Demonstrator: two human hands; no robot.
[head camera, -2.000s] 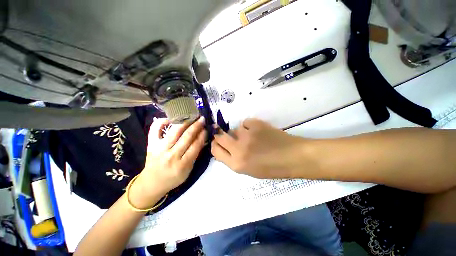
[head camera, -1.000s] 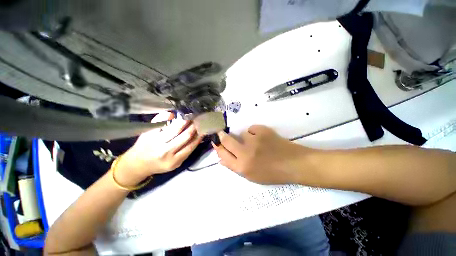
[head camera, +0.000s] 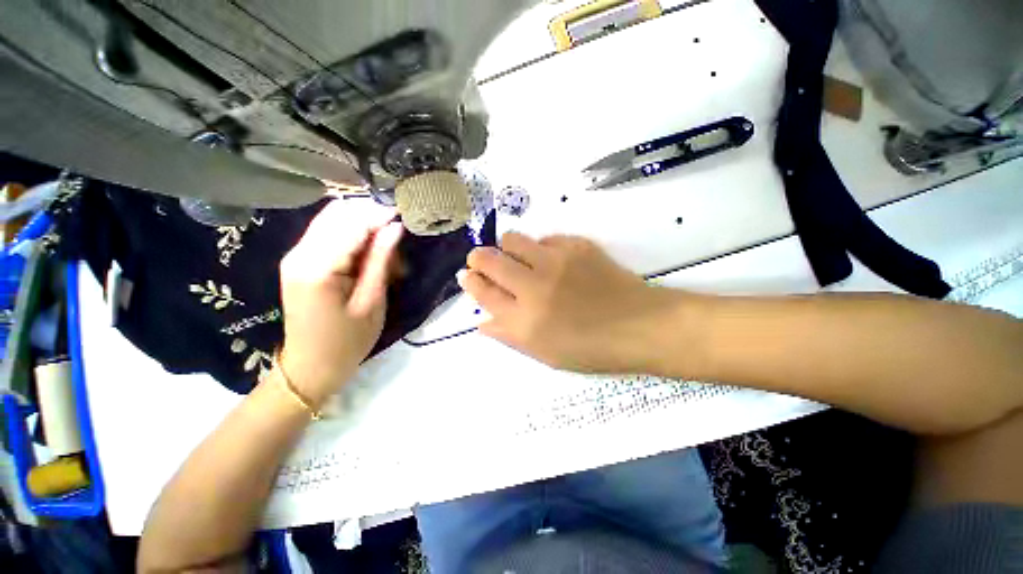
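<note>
The black embroidered garment panel (head camera: 168, 303) lies on the white table left of and under the sewing machine head (head camera: 303, 67). My left hand (head camera: 337, 292), with a bracelet at the wrist, pinches the black cloth between thumb and fingers, left of the beige knob (head camera: 433, 203). My right hand (head camera: 550, 297) holds the cloth edge with its fingertips just below the needle area. The knob and my fingers hide the presser foot and needle. A thin dark cord or edge curves between my hands.
Thread snips (head camera: 671, 153) lie right of the machine head. Black curved strips (head camera: 802, 168) lie farther right, beside a second machine's metal foot (head camera: 914, 149). A blue basket (head camera: 88, 392) with thread cones stands at left. Black embroidered cloth (head camera: 774, 493) hangs below the table edge.
My left hand has moved left, away from the knob, and now pinches the cloth with its thumb showing. My right hand stays near the needle area. The camera view has shifted.
</note>
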